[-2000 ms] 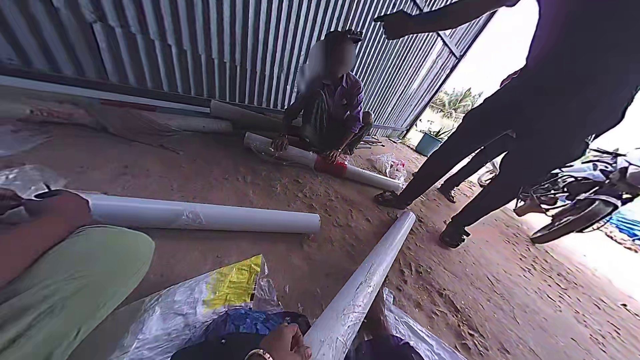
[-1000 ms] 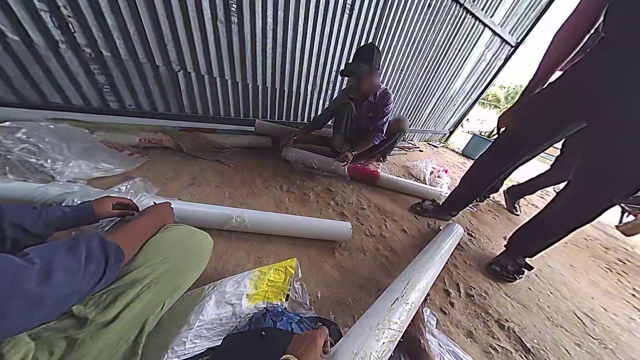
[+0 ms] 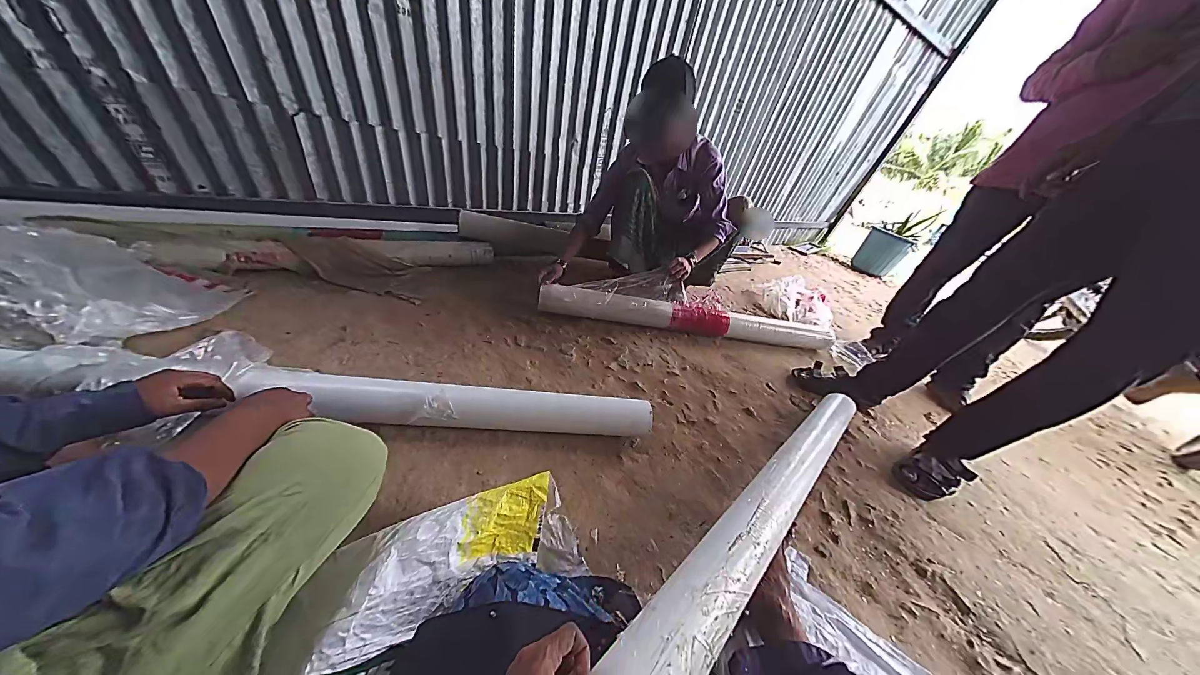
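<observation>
A long white roll in clear plastic film (image 3: 727, 544) slants up from the bottom edge in front of me. Close to its near end, at the bottom edge, is my left hand (image 3: 553, 652), only partly in view; whether its fingers grip the film cannot be told. Behind the roll's right side, my right hand (image 3: 773, 600) shows as a strip of skin, its fingers hidden by the roll. Beneath and around lie a white woven plastic sheet with a yellow patch (image 3: 506, 516) and crumpled blue plastic (image 3: 539, 591).
At left, a person in green trousers rests both hands on another white roll (image 3: 487, 409). Farther back, a crouching person handles a roll with a red band (image 3: 698, 320) by the corrugated metal wall (image 3: 422, 112). People stand at right. Clear plastic (image 3: 103, 291) lies at far left.
The crouching person's hand has lifted some clear film from the red-banded roll. A person in a reddish top has come into view at right. The view has turned somewhat.
</observation>
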